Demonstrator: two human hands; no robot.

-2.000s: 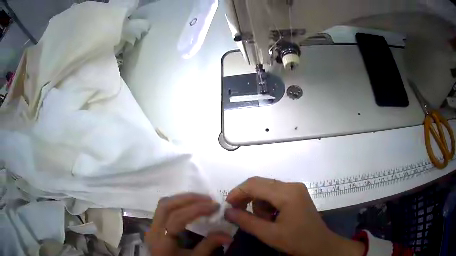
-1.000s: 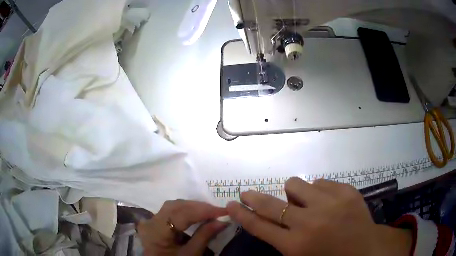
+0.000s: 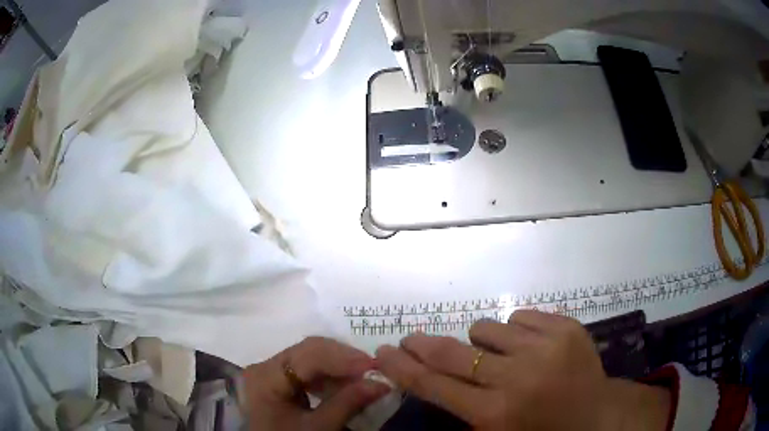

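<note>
A small folded white fabric piece (image 3: 376, 402) is pinched at the table's front edge, low in the middle of the view. My left hand (image 3: 308, 383) grips it between thumb and index finger. My right hand (image 3: 497, 370) has its fingertips on the same piece, touching the left fingertips; a ring shows on each hand. The large white cloth (image 3: 169, 244) lies heaped on the left, its tip reaching close to my left hand. Part of the small piece is hidden by the fingers.
Sewing machine head (image 3: 540, 21) above its metal bed (image 3: 540, 185), needle plate (image 3: 405, 139) without cloth. Black phone (image 3: 642, 109) on the bed, orange-handled scissors (image 3: 737, 231) at right. Ruler strip (image 3: 506, 305) along the front edge. Fabric scraps (image 3: 152, 370) lower left, dark basket (image 3: 704, 341) lower right.
The hands have moved closer together at the fingertips than two seconds ago, and the right hand has turned flatter, with its back showing. More of the ruler strip shows. The view has shifted slightly.
</note>
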